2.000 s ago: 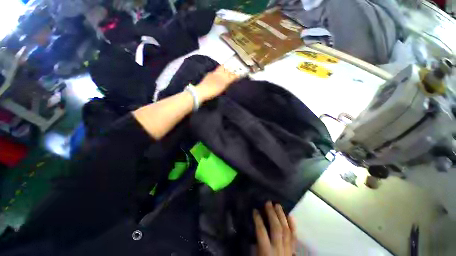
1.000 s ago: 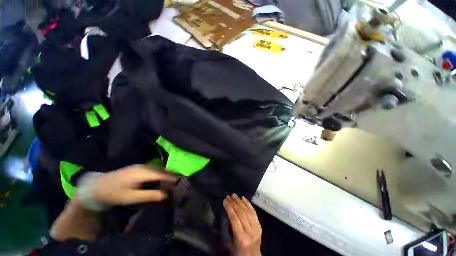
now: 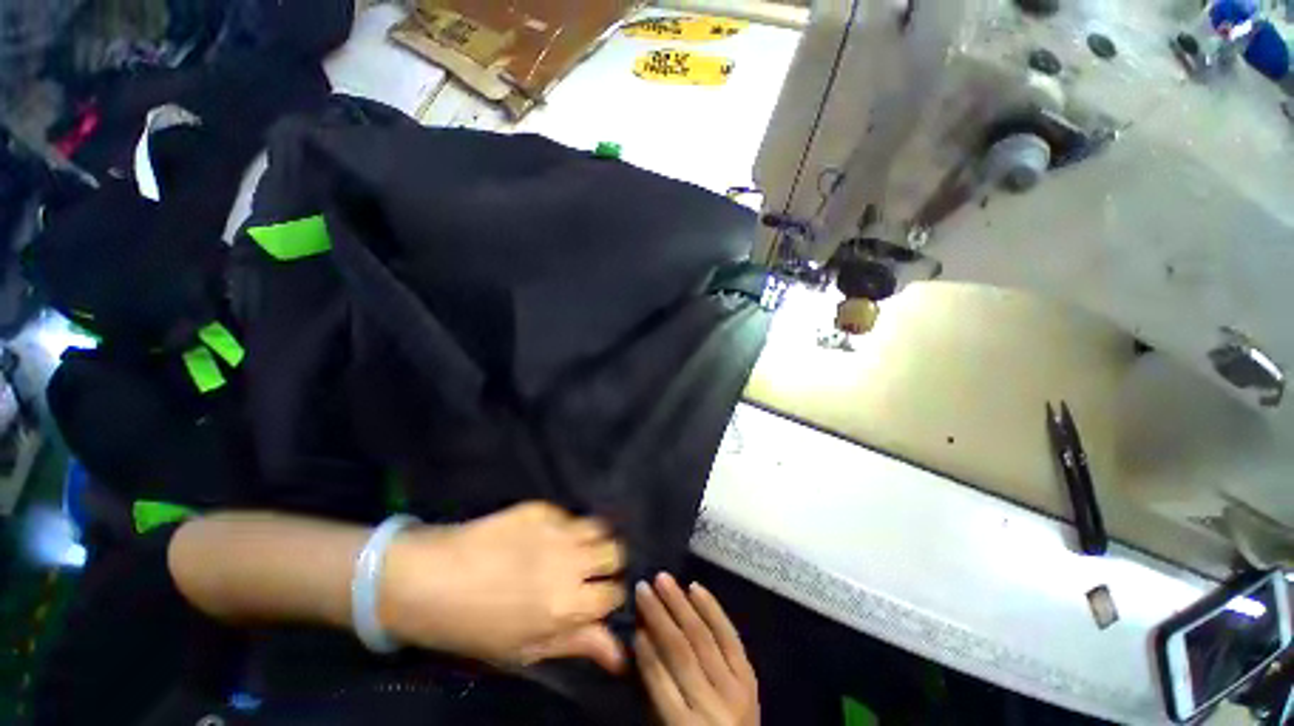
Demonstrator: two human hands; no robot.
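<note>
The black garment (image 3: 525, 270) spreads over the table left of the machine and down over the lap, with bright green patches (image 3: 291, 237) on it. Its right edge runs up to the lit presser foot (image 3: 775, 288) of the sewing machine (image 3: 993, 185). My left hand (image 3: 504, 582), with a pale band at the wrist, grips the cloth near the table's front edge with bent fingers. My right hand (image 3: 698, 652) lies beside it, fingers extended and pressed on the garment's edge, the fingertips of both hands nearly touching.
Black thread snips (image 3: 1076, 478) lie on the machine bed. A smartphone (image 3: 1228, 645) and a small pale piece (image 3: 1103, 607) are at the table's right front. Brown cardboard (image 3: 518, 43) and yellow labels (image 3: 684, 67) lie at the back. A measuring scale (image 3: 852, 603) runs along the front edge.
My left hand has moved right and down beside my right hand and now holds the cloth. The garment lies flatter and straighter towards the needle. The view has shifted towards the machine.
</note>
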